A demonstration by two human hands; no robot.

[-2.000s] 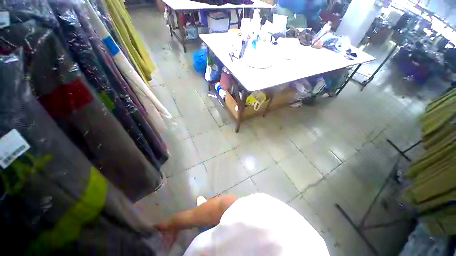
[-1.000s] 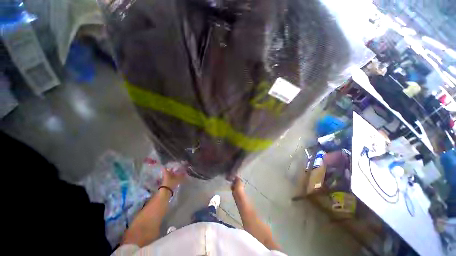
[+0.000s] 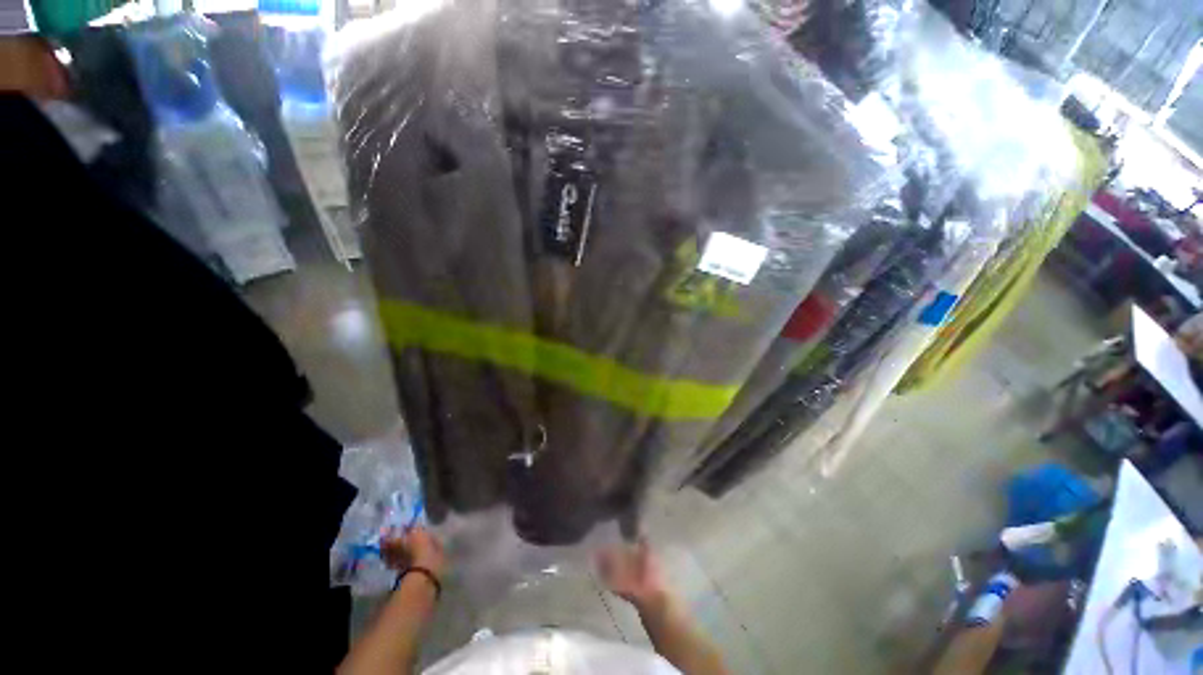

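A grey-brown coat (image 3: 462, 237) hangs in front of me inside a clear film cover (image 3: 805, 145). A lime band (image 3: 554, 363) crosses it. A black tag (image 3: 569, 211) shows at its front, and a white label sticker (image 3: 732, 257) is on the film. A small white string loop (image 3: 530, 451) hangs low at the front. My left hand (image 3: 412, 554) is just below the hem's left corner, fingers curled. My right hand (image 3: 636, 575) is blurred, just below the right part of the hem. Whether either hand grips the film is unclear.
A black garment (image 3: 145, 435) fills the left side. More covered garments (image 3: 858, 330) and yellow-green ones (image 3: 1009, 290) hang at right. White stands (image 3: 224, 198) are at upper left. Crumpled plastic (image 3: 376, 495) lies at lower left. A white table (image 3: 1141, 580) stands at lower right.
The view has shifted, bringing the other covered garments and the black tag into sight. The coat hangs straighter and less bunched at the hem. Both hands appear lower, and the right no longer visibly touches the hem.
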